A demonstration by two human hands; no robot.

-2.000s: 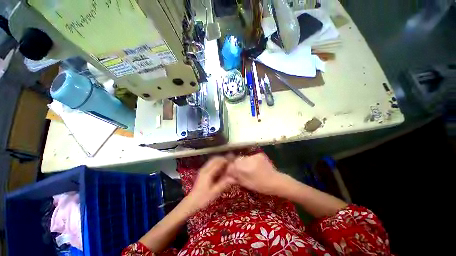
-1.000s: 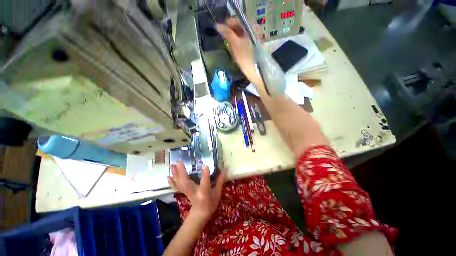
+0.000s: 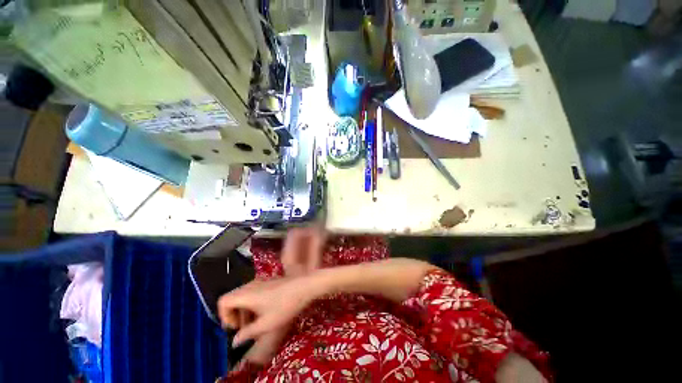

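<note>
The cream sewing machine head (image 3: 179, 112) stands at the upper left, above a shiny metal needle plate (image 3: 280, 196) on the bed. A dark panel with a pale rim (image 3: 224, 265) hangs below the bed's front left edge. My right hand (image 3: 258, 305) crosses over my lap to the left, fingers curled; whether it holds anything is not clear. My left hand (image 3: 303, 250) is blurred, partly hidden behind my right forearm, its fingers pointing up just below the bed's front edge. Its grip is not clear.
A round dish of small metal items (image 3: 345, 141), blue pens (image 3: 369, 155), a blue bottle-like object (image 3: 347, 88) and a grey blade (image 3: 437, 161) lie on the table (image 3: 516, 179). A black phone (image 3: 464, 63) lies on papers. A blue flask (image 3: 123, 142) and blue crate (image 3: 164, 307) are left.
My right hand has come back from the table's rear and crossed left over my lap. My left hand has left the needle plate and moved below the bed's edge. The dark panel now shows.
</note>
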